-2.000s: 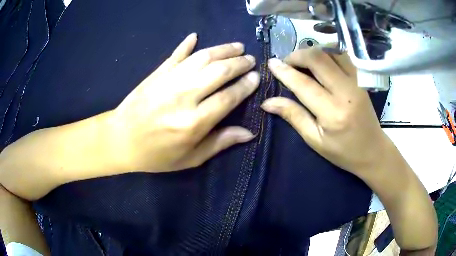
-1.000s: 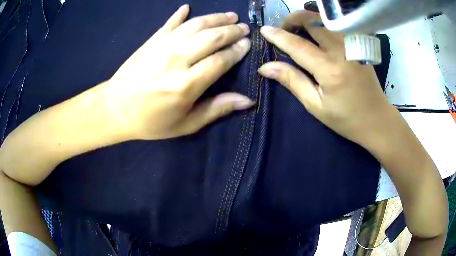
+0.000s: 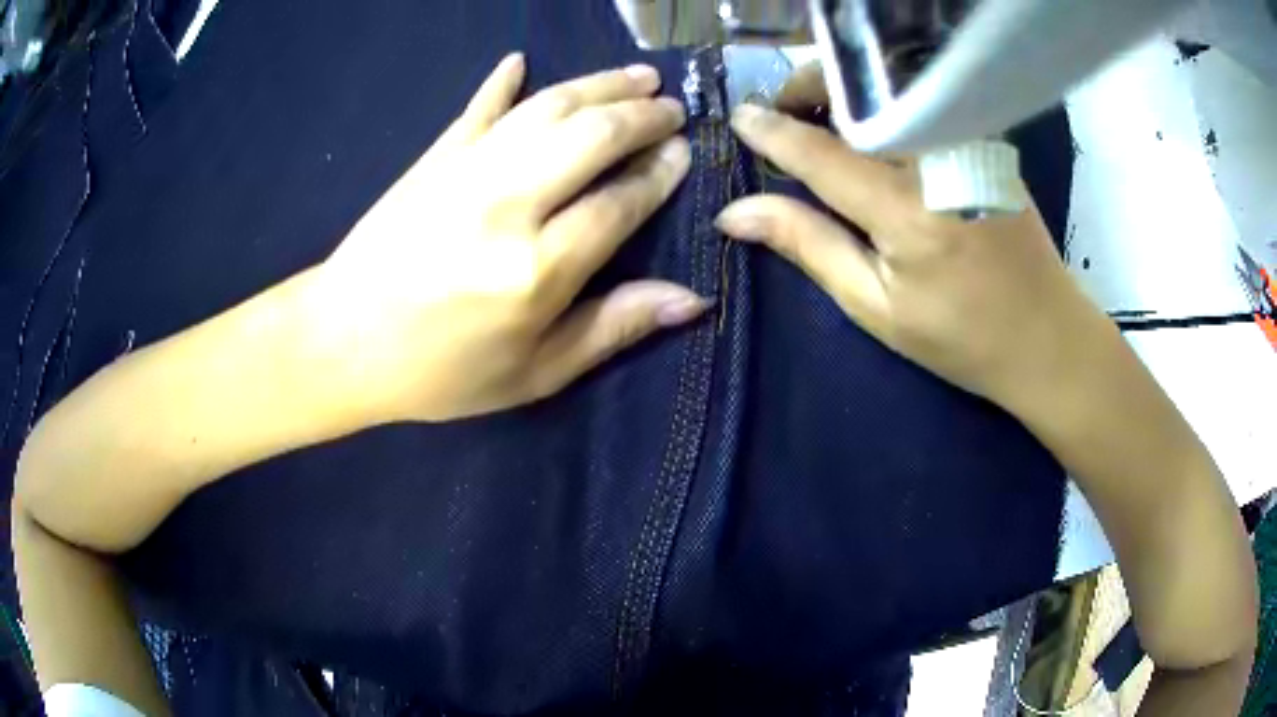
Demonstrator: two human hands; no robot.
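A large dark denim-like panel (image 3: pixel 868 490) lies under both hands. A topstitched seam (image 3: pixel 672 476) with brown-orange stitch rows runs down its middle to the presser foot (image 3: pixel 705 87). My left hand (image 3: pixel 490 266) lies flat on the cloth left of the seam, fingers apart, thumb tip at the seam. My right hand (image 3: pixel 896 252) rests on the right side, index fingertip and thumb tip beside the seam, close below the foot. Its other fingers are partly hidden behind the machine head (image 3: pixel 1008 56). Loose golden-brown thread lies along the seam. The needle is not clearly visible.
A ribbed cream knob (image 3: pixel 971 178) hangs under the machine head, over my right hand. The white table (image 3: pixel 1190 406) shows at right, with an orange-handled item (image 3: pixel 1265 301) at the edge. Dark pieces with loose threads (image 3: pixel 56 280) lie at left. A black strip (image 3: pixel 1118 656) is at lower right.
Compared with two seconds ago, the cloth and both hands are farther forward, with the fingertips closer to the presser foot. The view has shifted, and the machine head appears farther left.
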